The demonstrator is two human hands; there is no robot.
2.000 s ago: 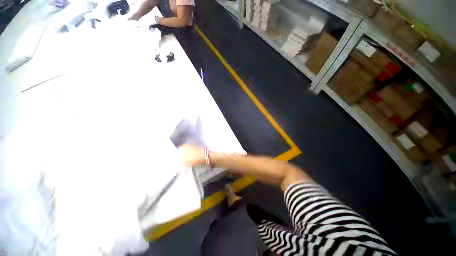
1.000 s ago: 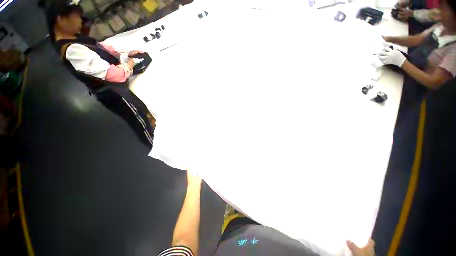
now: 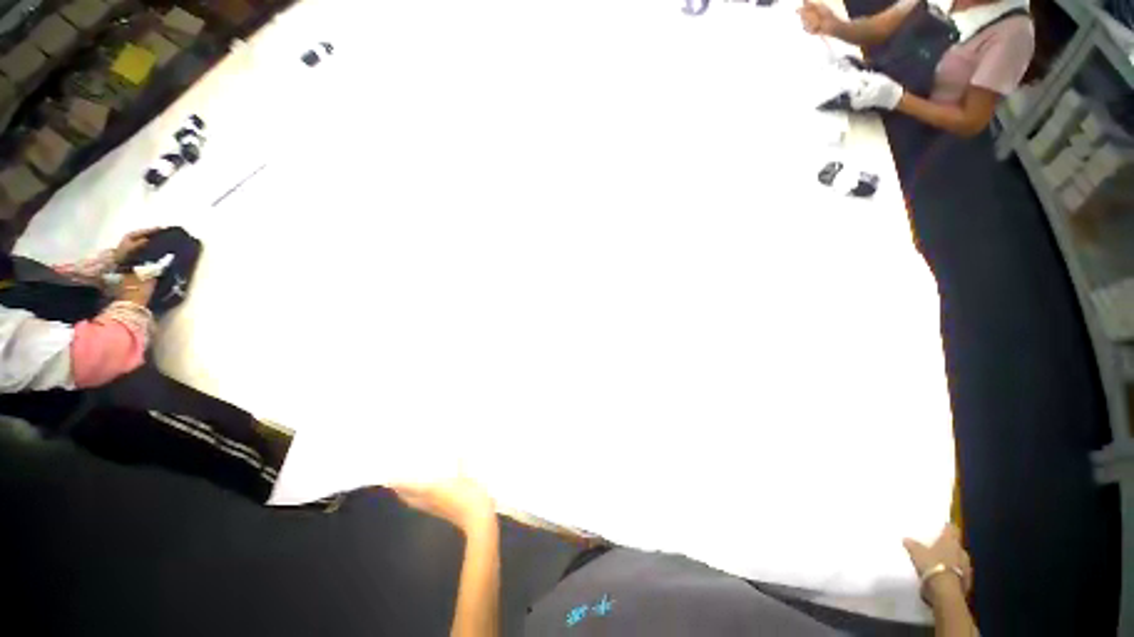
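A very large white sheet (image 3: 622, 311) covers most of the table and looks overexposed. Its near edge runs just in front of my dark apron, and its near left corner juts out past the table edge. My left hand (image 3: 454, 500) is at the near edge, left of the middle, and holds the sheet edge; its fingertips fade into the glare. My right hand (image 3: 941, 562) is at the near right corner and holds the sheet there, with its fingers partly hidden.
At left a person's hands handle a black sewn item (image 3: 174, 271). At far right a gloved person works at the table edge. Small black-and-white objects (image 3: 848, 181) lie on the right, with more at far left. A thin dark rod (image 3: 239, 184) lies at left. Shelves (image 3: 1082, 162) stand at right.
The view has turned right. Both hands came to the sheet's near edge, and the sheet now lies flatter and wider, its near left part spread further left.
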